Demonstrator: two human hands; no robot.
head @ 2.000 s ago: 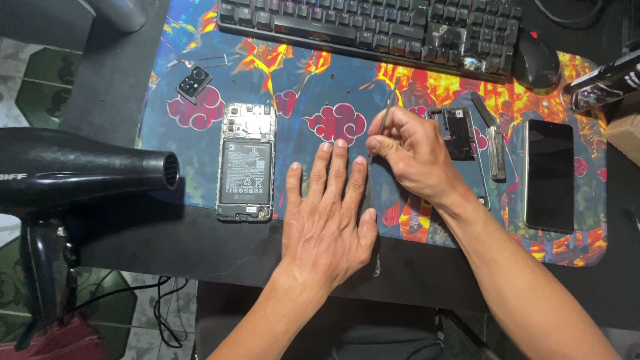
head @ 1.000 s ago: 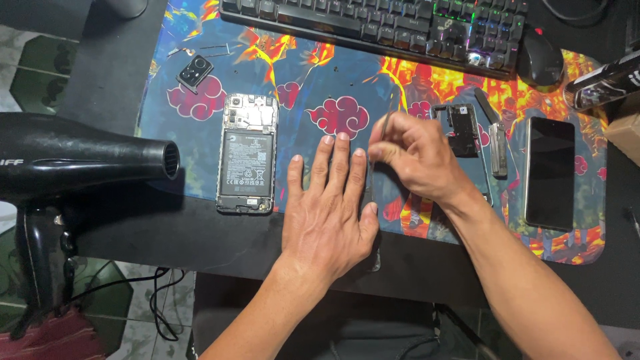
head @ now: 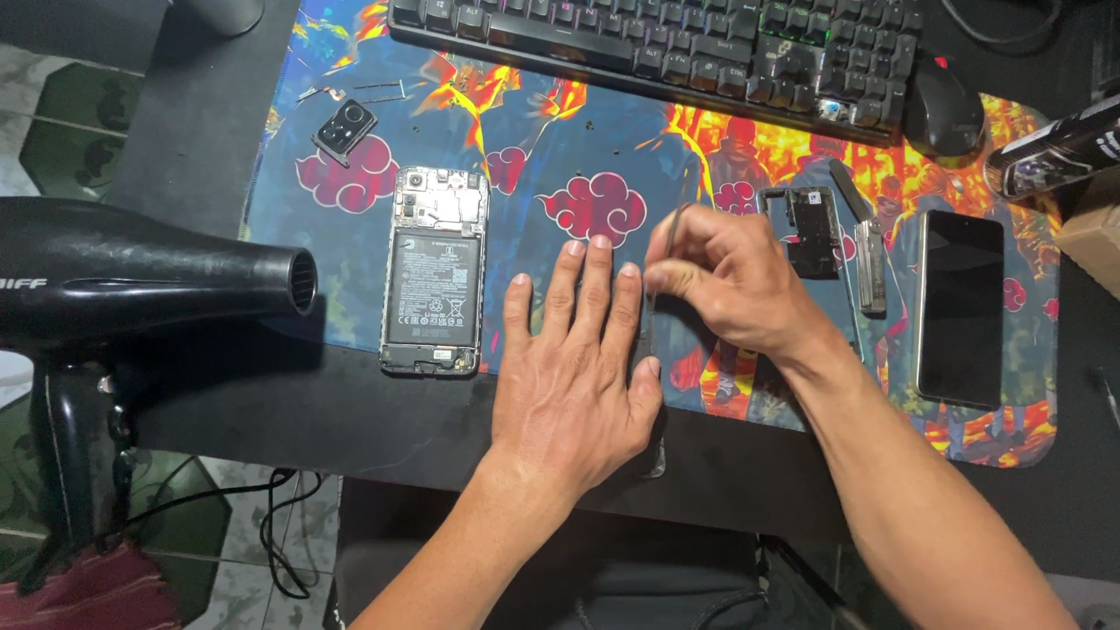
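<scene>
My left hand [head: 573, 385] lies palm down with fingers spread, over something thin and dark whose edge shows by the thumb; what it is cannot be told. Pinched between thumb and fingers of my right hand [head: 717, 276] is a thin dark strip [head: 675, 229], close beside the left index finger. An opened smartphone [head: 435, 271], battery and inner parts bare, rests left of my left hand. To the right of my right hand are a black phone inner cover [head: 803, 234], a folding metal tool [head: 868, 254] and a second smartphone [head: 961, 311] with a dark screen.
A black camera lens cover [head: 345, 129] and small parts lie at the mat's upper left. A black hair dryer [head: 149, 262] points in from the left. A keyboard [head: 665, 44], a mouse [head: 945, 114], a black can [head: 1054, 149] and a cardboard box [head: 1094, 232] border the mat [head: 516, 201].
</scene>
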